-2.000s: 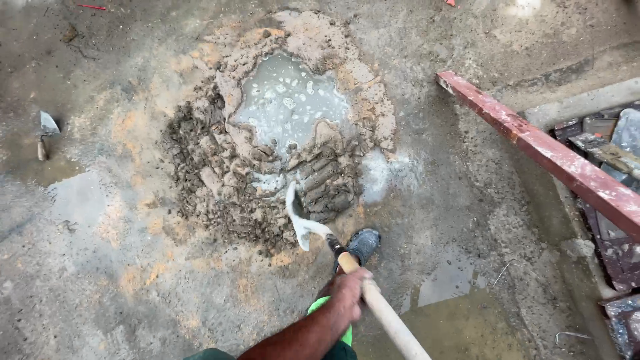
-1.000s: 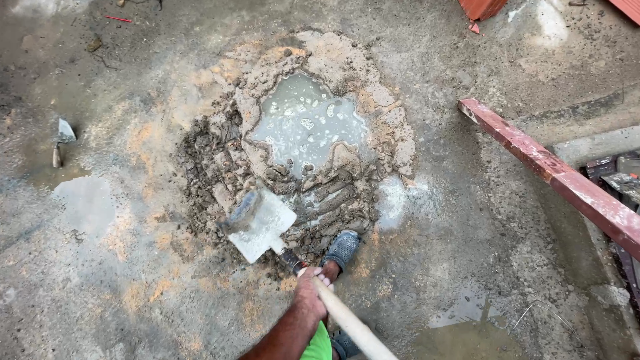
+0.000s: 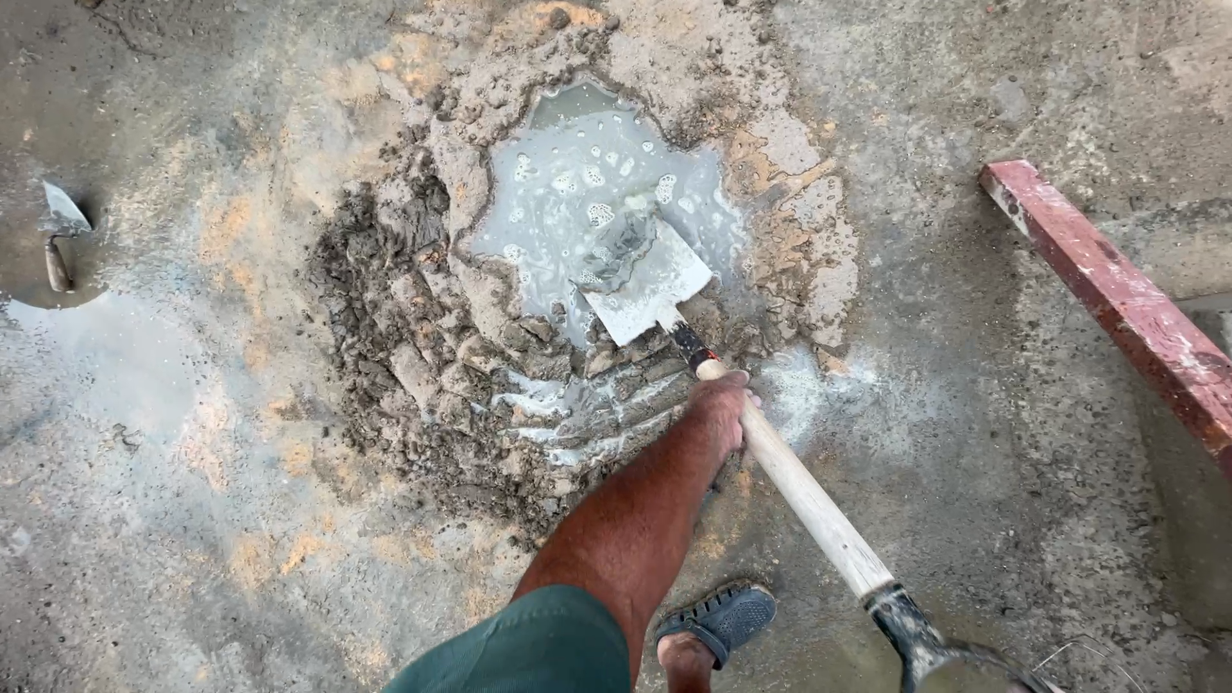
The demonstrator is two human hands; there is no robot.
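My left hand (image 3: 722,409) is closed around the pale wooden shaft of a shovel (image 3: 813,491), just behind the dark socket. The shovel's flat metal blade, partly under a lump of wet mortar, rests over a pool of grey, bubbly water (image 3: 544,192). A ring of wet mortar (image 3: 414,385) surrounds the pool, dark and churned at the left and front, smoother at the right. The shovel's dark end grip is cut off by the bottom edge. My right hand cannot be made out.
A trowel (image 3: 58,260) lies on the wet concrete floor (image 3: 135,539) at the left. At the right, a red-painted beam (image 3: 1116,279) runs diagonally beside a low concrete edge. A foot in a dark clog (image 3: 722,616) is near the bottom centre. A thin wire lies at bottom right.
The shovel blade has moved from the front of the mortar ring forward to the pool, and a lump of mortar now lies on it. My left hand has moved forward with the shaft.
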